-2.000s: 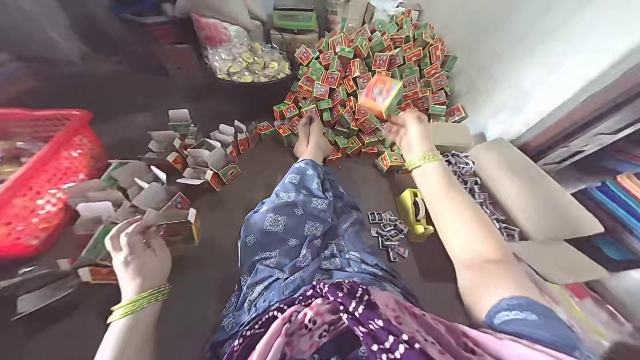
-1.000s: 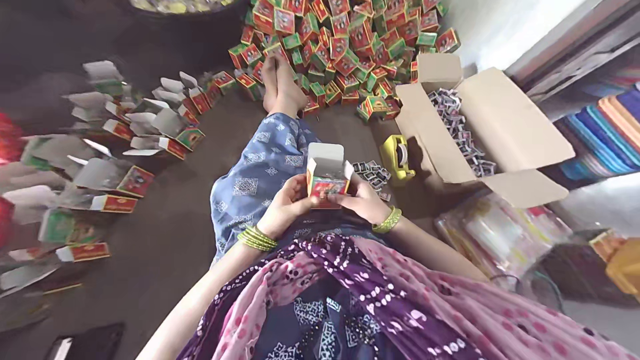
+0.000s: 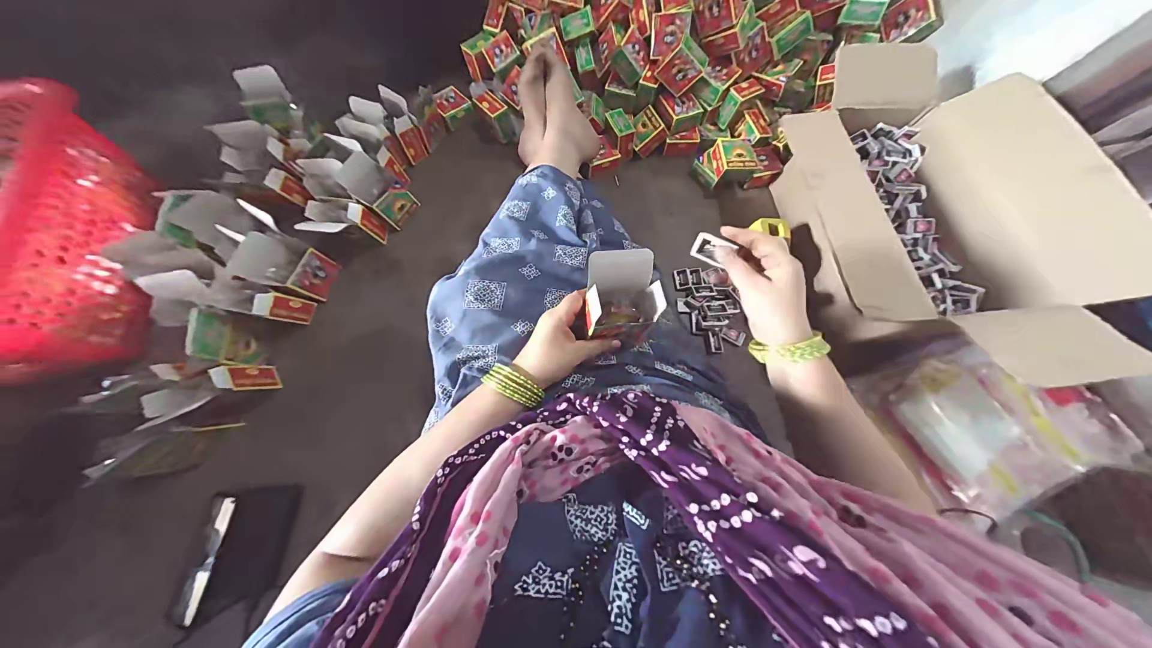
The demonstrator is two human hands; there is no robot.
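Observation:
My left hand (image 3: 560,345) holds a small printed cardboard box (image 3: 621,301) upright over my lap, its white-lined flaps standing up at the top. Between the thumb and fingers of my right hand (image 3: 765,277) is a small flat white-edged piece with a dark middle (image 3: 713,249). Just below that hand, a little pile of similar small dark pieces (image 3: 711,308) lies on the floor beside my leg. Behind my right fingers a yellow tape dispenser (image 3: 771,228) is partly hidden.
Closed red and green boxes (image 3: 675,72) are heaped past my feet. Boxes with raised flaps (image 3: 310,274) stand at left, near a red plastic basket (image 3: 72,234). An open carton (image 3: 832,216) of small pieces and clear plastic packets (image 3: 999,423) lie at right; a dark flat object (image 3: 247,549) lies lower left.
Both hands were on the box one second ago. My right hand has since left it, moved right, and taken hold of a small flat piece. The left hand still holds the box.

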